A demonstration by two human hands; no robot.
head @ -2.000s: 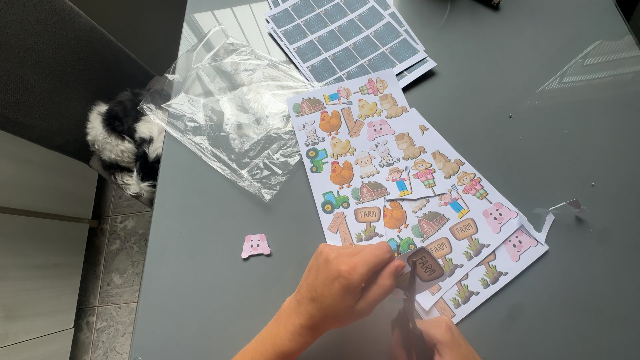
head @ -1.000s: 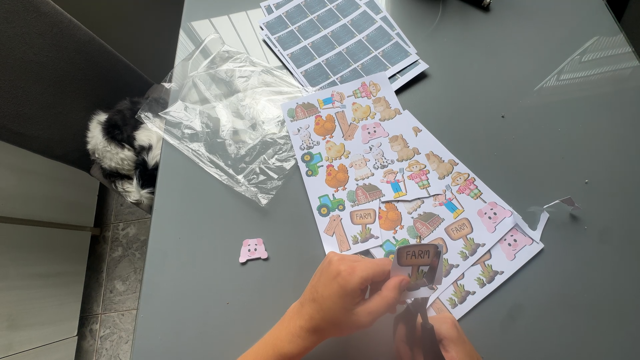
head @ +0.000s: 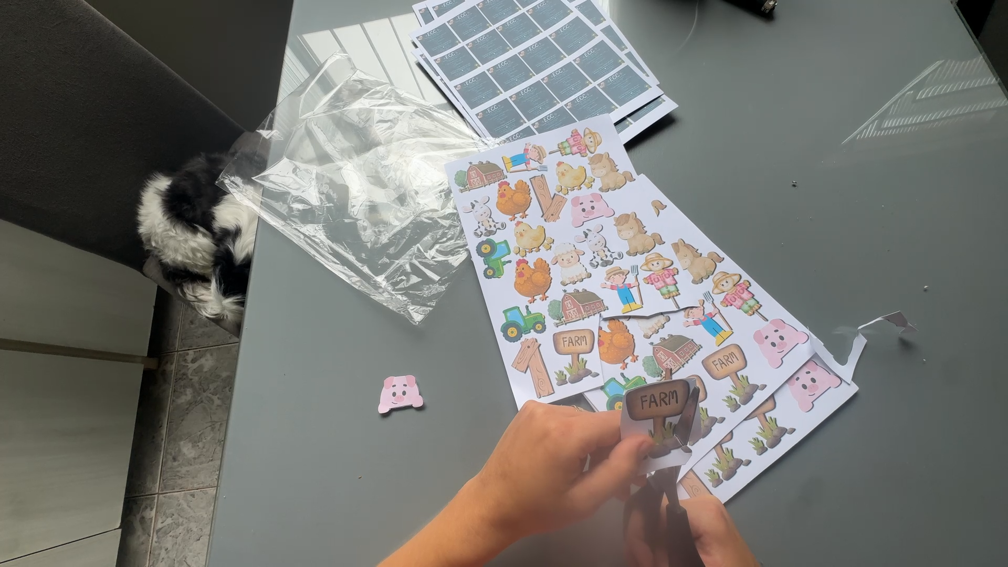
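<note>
Between its thumb and fingers, my left hand (head: 563, 465) holds a small paper piece printed with a wooden farm sign (head: 658, 402). My right hand (head: 713, 535), at the bottom edge and partly cut off, grips dark-handled scissors (head: 669, 512). Their blades stand at the right side of the paper piece, blurred and partly hidden. Beneath and beyond the hands lie overlapping printed sheets (head: 567, 260) with farm animals, tractors, barns and signs. A cut-out pink pig (head: 401, 394) rests on the grey table, left of the sheets.
A crumpled clear plastic bag (head: 362, 181) lies left of the sheets. Stacked sheets with dark rectangles (head: 535, 63) are at the top. A curled paper scrap (head: 854, 354) is at the right. A black and white furry animal (head: 197, 228) lies beyond the table's left edge.
The sign piece, earlier low and tilted in my left hand, was raised and turned upright. The scissor blades now show up along its right side.
</note>
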